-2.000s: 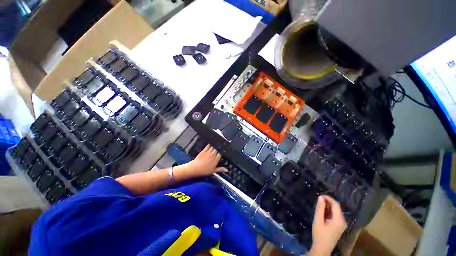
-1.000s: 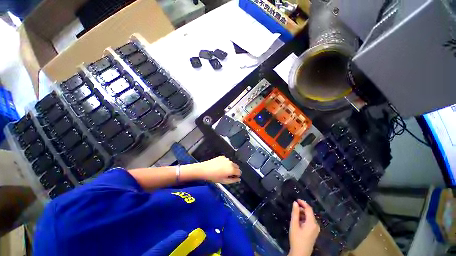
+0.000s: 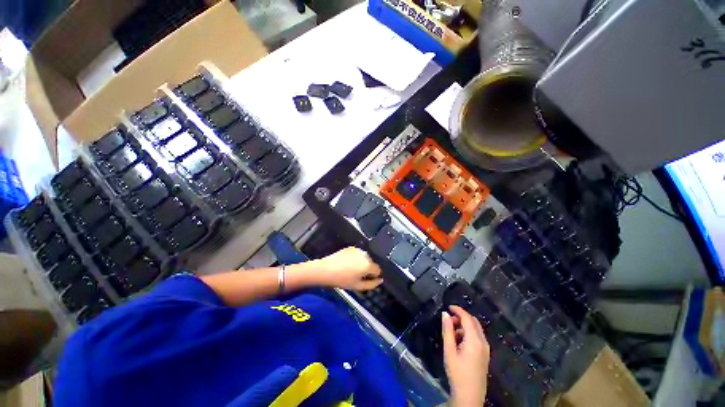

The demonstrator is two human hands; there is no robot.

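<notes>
The orange fixture (image 3: 436, 193) sits on a silver-grey base plate (image 3: 479, 262). Its lower row holds three black housings (image 3: 448, 217); its upper row shows pale orange. A small violet light spot lies on the lower row's left housing. Loose dark housings (image 3: 405, 251) lie in a row just below the fixture. My left hand (image 3: 355, 269) is curled at the bench edge, below that row, with nothing visible in it. My right hand (image 3: 466, 342) is over the dark tray area (image 3: 517, 318) at lower right, fingers bent. Whether it touches or holds a dark housing is unclear.
Stacked clear trays (image 3: 143, 191) of black housings stand at left, beside an open carton (image 3: 159, 75). Several small housings (image 3: 319, 91) and paper (image 3: 393, 63) lie on the white surface. A wide duct (image 3: 505, 115) and grey machine housing (image 3: 636, 87) overhang the fixture's upper right.
My left hand has moved right from over the keyboard and curled. My right hand has moved left along the tray area. A violet spot now shows on a fixture housing. The camera view has shifted.
</notes>
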